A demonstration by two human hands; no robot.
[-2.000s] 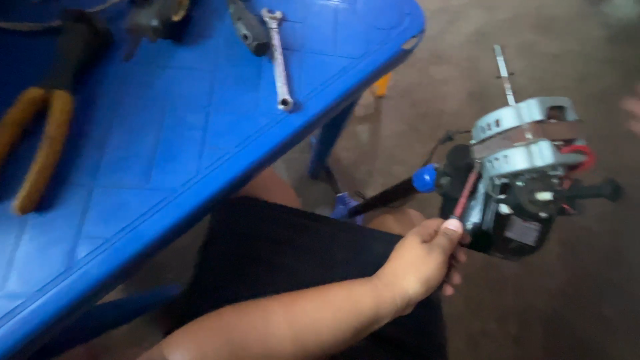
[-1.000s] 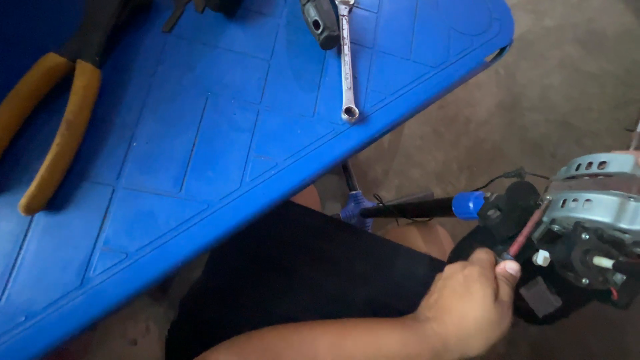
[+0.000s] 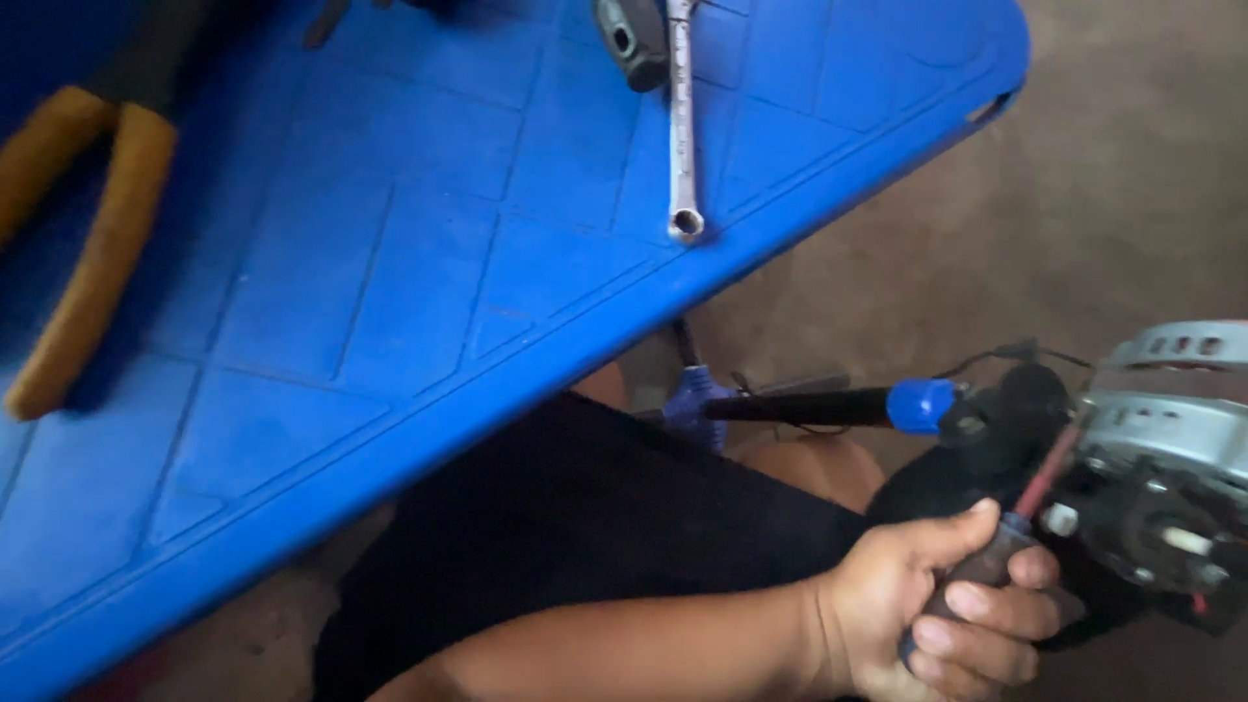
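My left hand point(image 3: 960, 604) is closed around the dark handle of a screwdriver point(image 3: 1048, 473) with a red shaft. The screwdriver's tip reaches the near side of a fan motor point(image 3: 1165, 424) at the right edge, between its silver metal housing and a black round joint point(image 3: 1014, 419). A black pole point(image 3: 804, 408) with a blue collar point(image 3: 921, 406) runs from that joint to a blue hub point(image 3: 694, 405). A white knob and a pale shaft show on the motor's dark parts. The motor's right side is cut off by the frame. My right hand is out of view.
On the blue plastic table point(image 3: 439, 244) lie pliers with orange grips point(image 3: 117, 244), a combination wrench point(image 3: 682, 127) near the edge and a dark metal tool head point(image 3: 634, 39). The table edge runs diagonally above my lap, covered in black cloth point(image 3: 585, 526). A thin cable passes behind the pole.
The view has shifted, bringing the motor to the right edge. My left hand keeps hold of the screwdriver against the motor. Part of a hand at the right edge two seconds ago is out of view.
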